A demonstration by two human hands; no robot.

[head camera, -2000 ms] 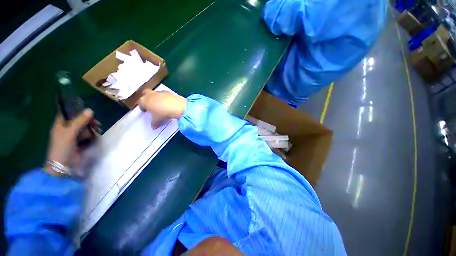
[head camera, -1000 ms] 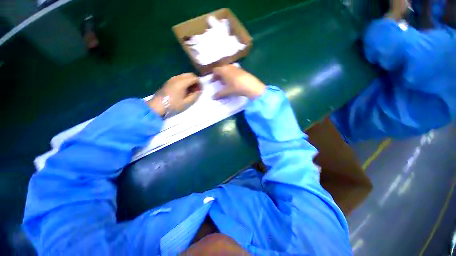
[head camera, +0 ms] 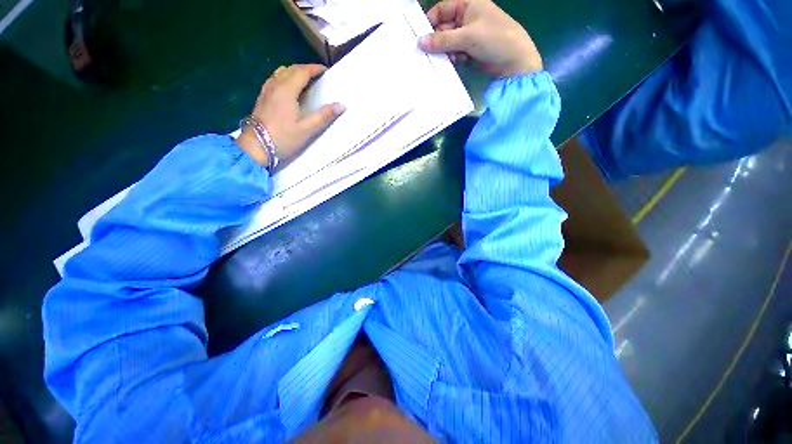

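Note:
Long white sheets (head camera: 373,108) lie overlapping in a stack on the dark-green surface, with thin dark lines between them. My right hand (head camera: 486,36) pinches the far right edge of the top sheet between thumb and fingers; that end looks slightly raised. My left hand (head camera: 295,113) lies at the far left edge of the sheets, thumb on top and fingers at the edge; whether it grips them I cannot tell. My left forearm covers part of the stack's left end.
A small brown carton (head camera: 345,48) with white pieces stands beyond the sheets, cut by the top edge. A black device (head camera: 78,39) lies at far left. A large brown box (head camera: 599,230) is below the belt edge; a person's blue sleeve (head camera: 695,95) is at right.
The black device has left my left hand and lies on the surface. Both hands have moved onto the sheets, and my right hand has taken hold of the top sheet's edge.

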